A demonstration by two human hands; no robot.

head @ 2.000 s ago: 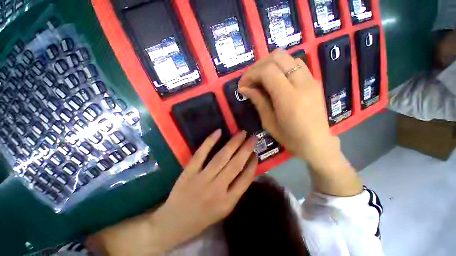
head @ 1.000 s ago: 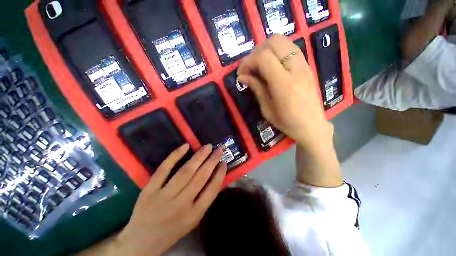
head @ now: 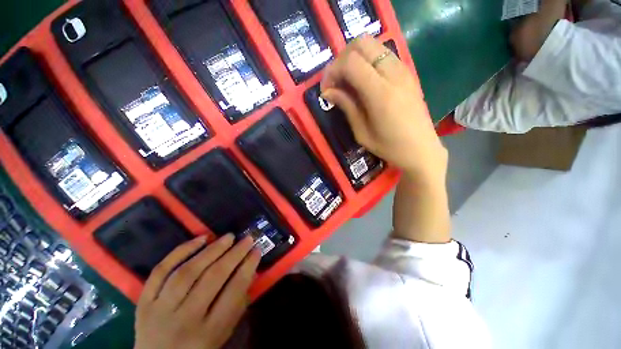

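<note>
A red tray holds black phones, face down, in two rows of slots. My right hand is over the upper end of the rightmost visible lower-row phone, with thumb and index fingertips together at its bright camera spot. Whether they grip anything is too small to tell. My left hand lies with fingers extended and slightly apart on the tray's near edge and the lower ends of the leftmost lower-row phones, holding nothing. Two upper-row phones show white camera ovals; the lower-row phones to the left show none.
A clear sheet with rows of small dark lens covers lies on the green bench at lower left, cut off by the picture edge. Another person's white sleeve is at upper right. A cardboard box stands on the floor below.
The tray and carrier sheet have shifted left in view. My right hand has gone from phone to phone rightward along the lower row, and my left hand has moved left and down in view.
</note>
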